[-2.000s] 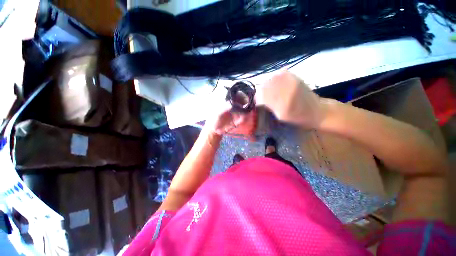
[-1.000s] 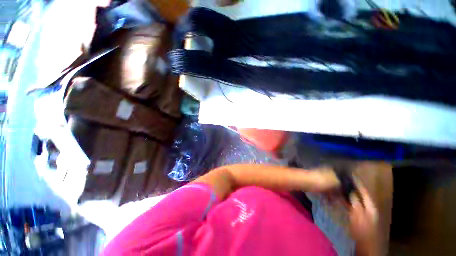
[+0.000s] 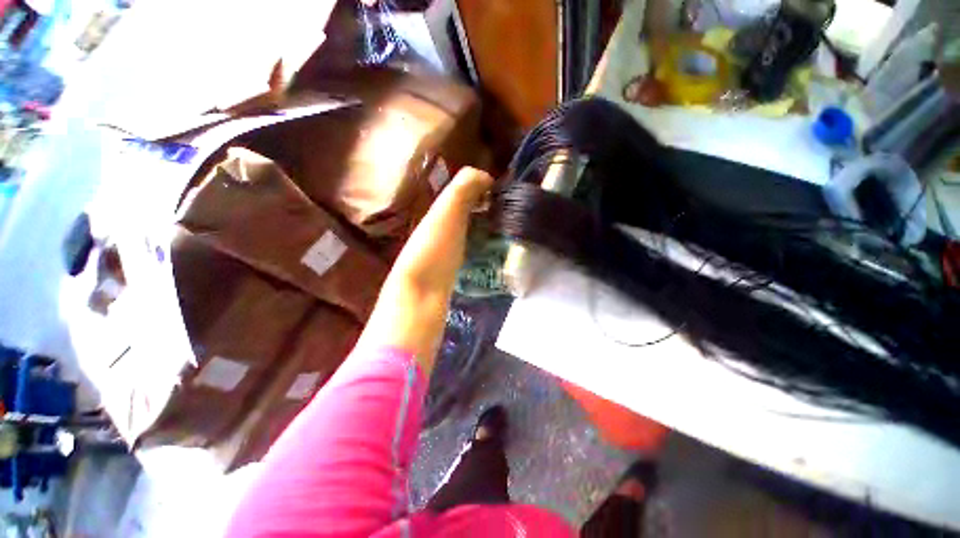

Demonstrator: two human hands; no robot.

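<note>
A thick hank of black cables [image 3: 674, 284] lies along the white table [image 3: 590, 336], looped over at the table's left end. My left hand [image 3: 471, 191] is at the outer side of this loop, its arm stretched forward. Its fingers are small and partly hidden at the cables, so I cannot tell whether they grip any. A few thin strands stick out from the hank over the table. My right hand is not in view.
Brown wrapped parcels [image 3: 284, 263] with white labels are stacked at left. A yellow tape roll [image 3: 695, 65], a blue cap [image 3: 832, 126] and a clear container [image 3: 876, 200] are behind the cables. An orange-red stool [image 3: 616, 417] is under the table edge.
The view has swung left to the table's end. My left hand has moved from near the carton to the cable loop. My right hand, the carton and the dark coil have left the view.
</note>
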